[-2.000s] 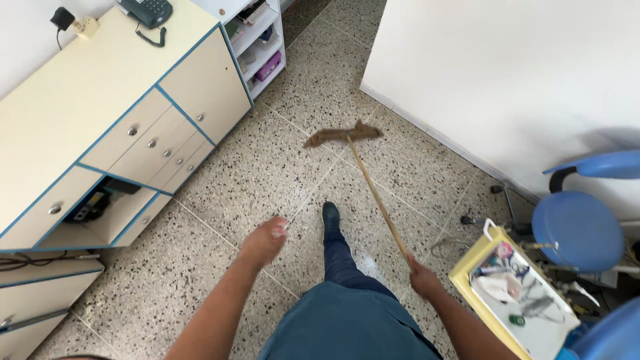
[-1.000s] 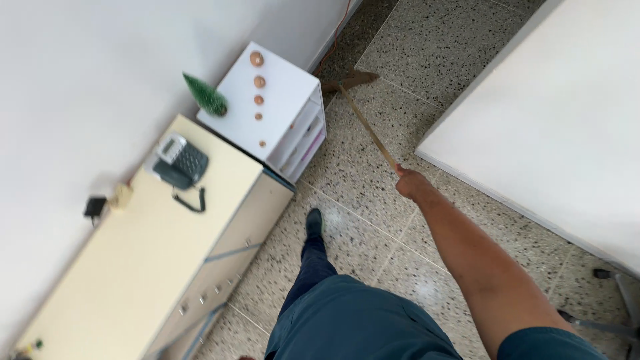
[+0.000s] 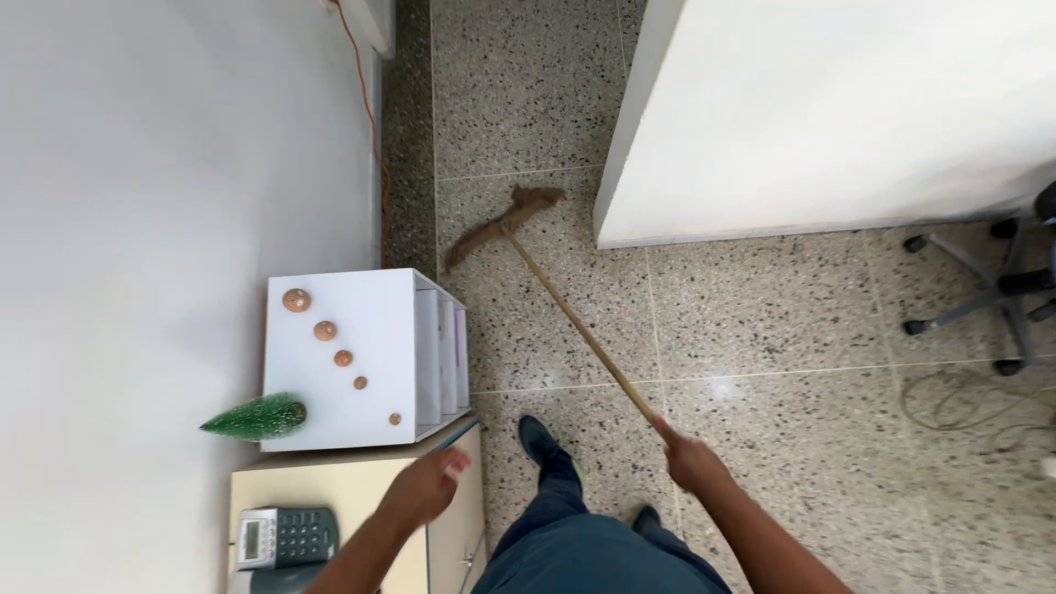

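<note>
My right hand (image 3: 691, 464) is closed around the upper end of a long wooden handle (image 3: 582, 330). At the handle's far end, a brown mop cloth (image 3: 505, 224) lies spread across the speckled floor, between the white shelf unit and the corner of the white wall. My left hand (image 3: 427, 485) hangs over the edge of the cream cabinet with its fingers curled; something small and pinkish shows at the fingertips, too blurred to tell whether it is a held thing.
The white shelf unit (image 3: 371, 355) bears a small green bottle-brush tree (image 3: 260, 417) and several round brown ornaments. A desk telephone (image 3: 289, 540) sits on the cream cabinet (image 3: 396, 520). An orange cable (image 3: 375, 140) runs along the left wall. A wheeled chair base (image 3: 1002, 289) and loose cable (image 3: 949, 400) are at right.
The view has turned and moved. The mop cloth, beside the shelf unit's far corner a second ago, is now nearer the wall corner. My left hand has come back into view.
</note>
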